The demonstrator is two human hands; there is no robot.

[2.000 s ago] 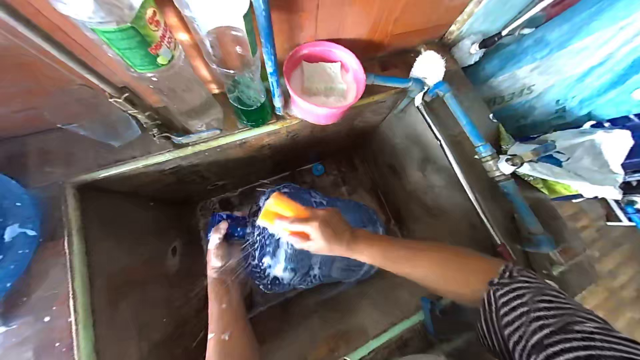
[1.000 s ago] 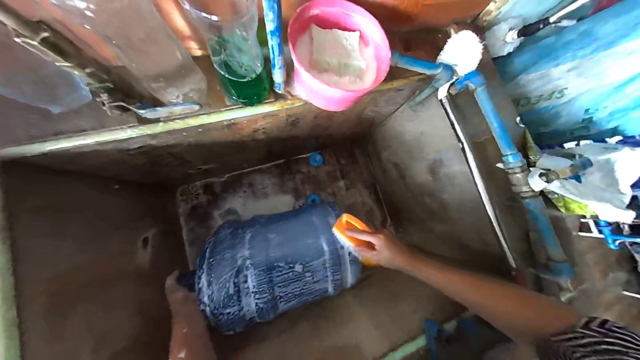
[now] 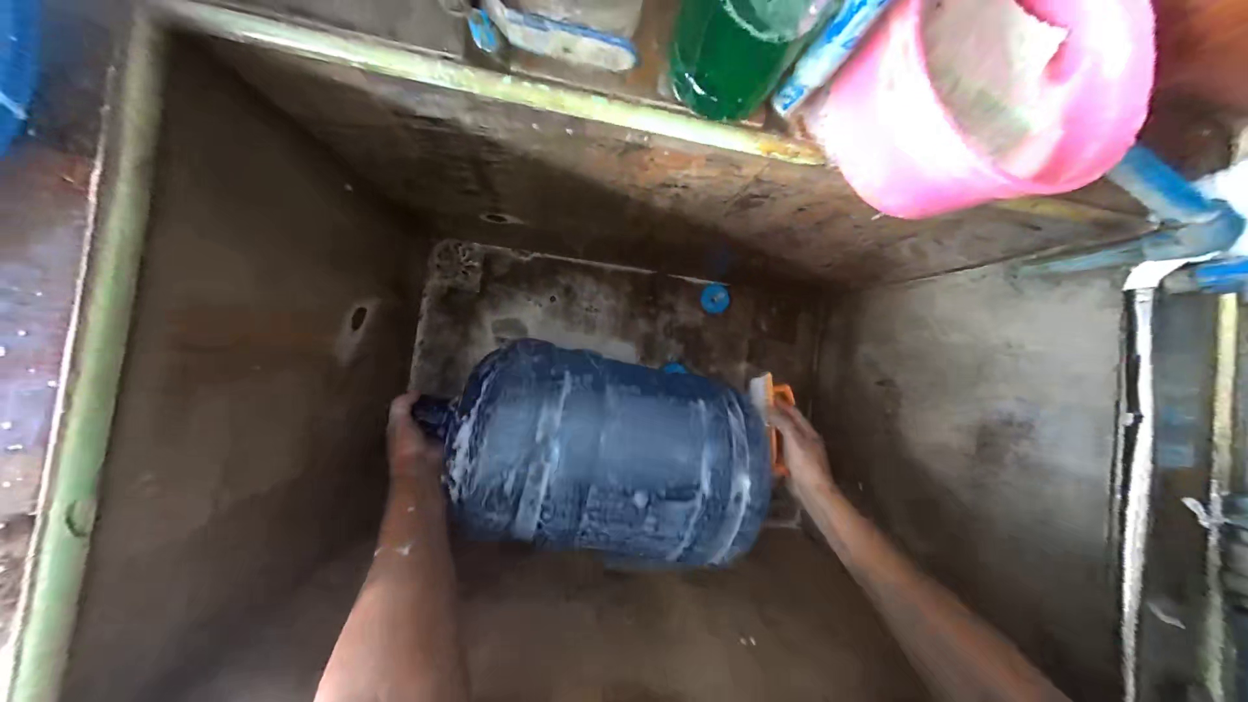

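A large blue plastic water jug (image 3: 614, 453) lies on its side in a deep basin, streaked with suds, its neck to the left and its base to the right. My left hand (image 3: 411, 439) is closed around the neck. On the other end, my right hand (image 3: 799, 444) grips an orange-handled scrub brush (image 3: 780, 419), whose pale side is against the jug's base. The fingertips of both hands are partly hidden.
The basin's pale green rim (image 3: 93, 390) runs along the left and back. On the back ledge stand a pink tub (image 3: 907, 146) and a bottle of green liquid (image 3: 726, 58). Blue pipes (image 3: 1160, 185) pass at the right. A small blue round piece (image 3: 715, 298) lies on the basin floor.
The brush has moved from the jug's side, where it was two seconds ago, to its base. The jug's side has come into fuller view. The view has shifted closer over the basin.
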